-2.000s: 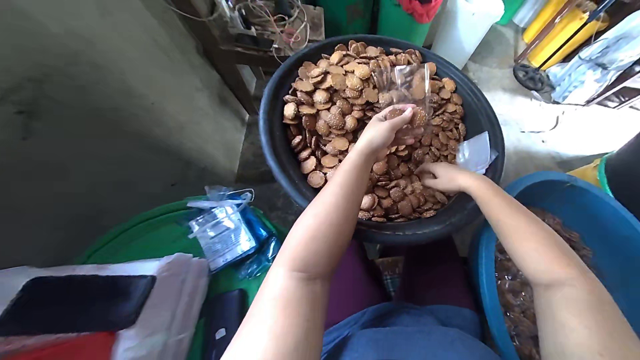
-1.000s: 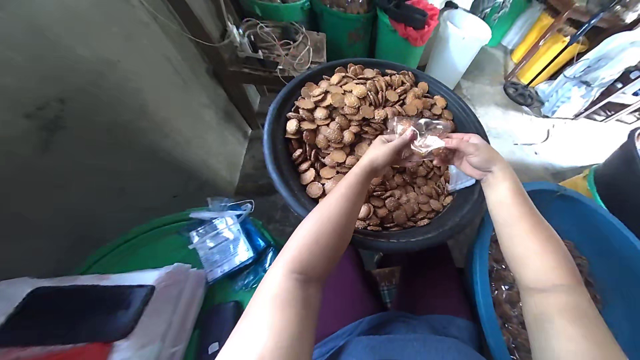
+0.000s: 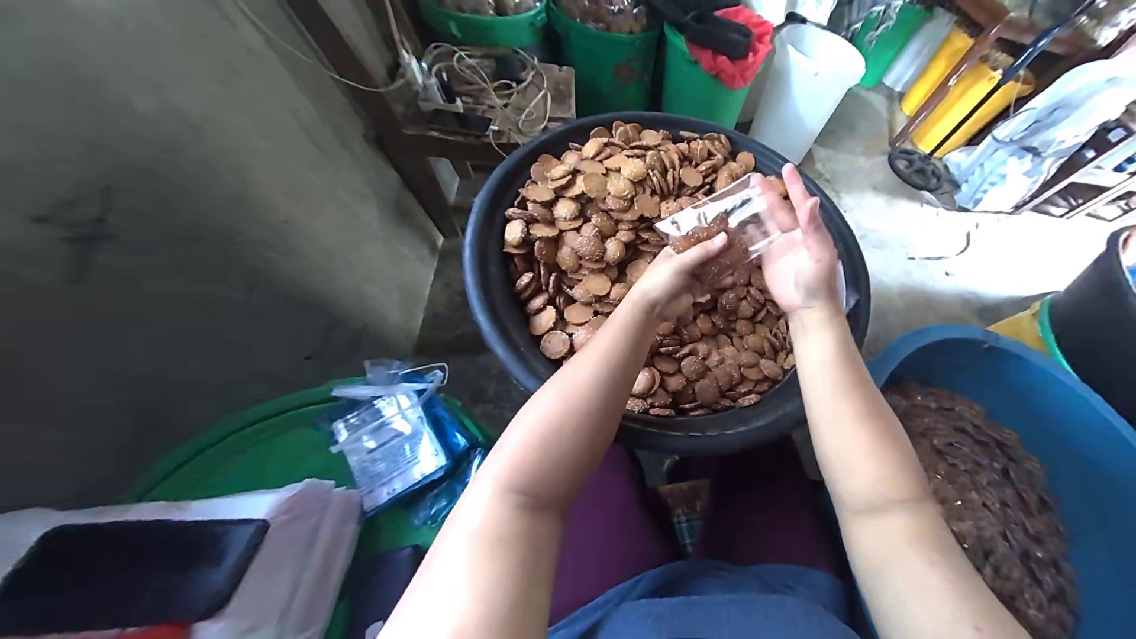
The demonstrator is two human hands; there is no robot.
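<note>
A large black tub (image 3: 484, 293) between my knees and the wall holds a heap of round brown cookies (image 3: 612, 231). Above the heap, my left hand (image 3: 688, 275) grips a clear plastic bag (image 3: 719, 217) with brown cookies inside. My right hand (image 3: 799, 240) is at the bag's right end, palm up with fingers extended and spread; whether it pinches the film is unclear. A white item, partly hidden behind my right wrist, lies at the tub's right side.
At right stands a blue basin (image 3: 945, 346) of packed brown goods. A green lid (image 3: 257, 453) at left bears plastic packs (image 3: 395, 444) and a dark flat object (image 3: 133, 568). Green buckets (image 3: 608, 71), a white bin (image 3: 808, 84) and a wooden stand with cables (image 3: 506, 93) are behind the tub.
My right hand was down in the cookies, then came up to the bag; its fingers are now spread. My left hand has kept hold of the bag.
</note>
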